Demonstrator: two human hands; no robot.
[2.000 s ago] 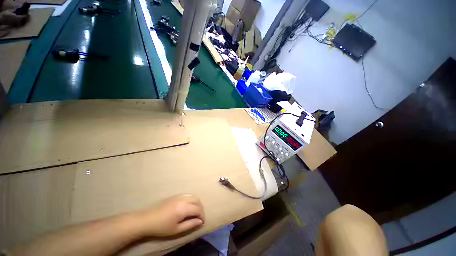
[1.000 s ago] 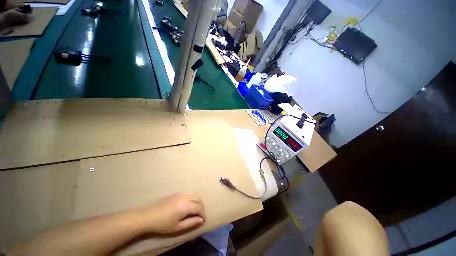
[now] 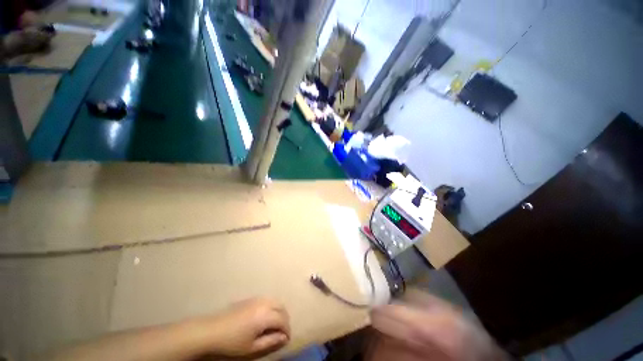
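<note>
My left hand rests on the cardboard bench covering at the bottom, its fingers curled in and nothing visible in it. My right hand is motion-blurred at the bench's right front corner, near the test lead; whether it holds anything cannot be told. The test lead lies on the bench with its connector end pointing left, between my hands. Its cable curves right towards the power supply, a white box with green and red digits. A pale sheet lies beneath the cable.
A green conveyor belt carries dark units beyond the bench. A pale upright post stands at the bench's far edge. A blue bin sits beyond the power supply. A person's hand shows at upper left. A dark door is at right.
My right hand has come in at the lower right, where a rounded skin-coloured shape showed before. My left hand stays on the bench. The view has tilted, so the scene sits lower.
</note>
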